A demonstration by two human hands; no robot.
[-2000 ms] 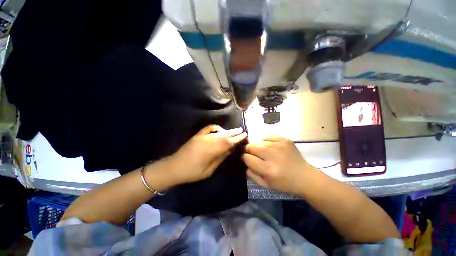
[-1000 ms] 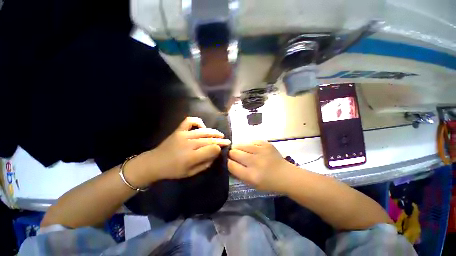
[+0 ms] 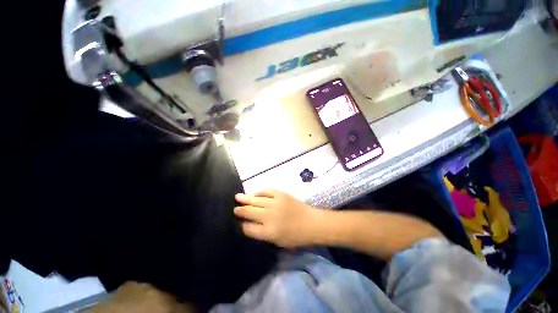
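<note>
A large black garment piece [image 3: 141, 202] covers the left of the table and runs up to the lit presser foot [image 3: 217, 138] of the white sewing machine [image 3: 293, 55]. My right hand [image 3: 275, 219] pinches the cloth's right edge between fingertips, in front of the presser foot. My left hand [image 3: 137, 299] is at the bottom edge, blurred and partly cut off, by the cloth's lower part. Its fingers are hidden, so its grip cannot be told.
A smartphone [image 3: 345, 124] with lit screen lies right of the needle, with a black flower charm [image 3: 306, 175] on a cord. Orange and red-handled scissors [image 3: 480, 101] lie in a tray at right. A blue basket [image 3: 531, 244] holds yellow, pink and black scraps below.
The view has swung right, bringing scissors and basket further in. My left hand has left the needle area and moved down towards me. More cloth edge stretches between the presser foot and my right hand.
</note>
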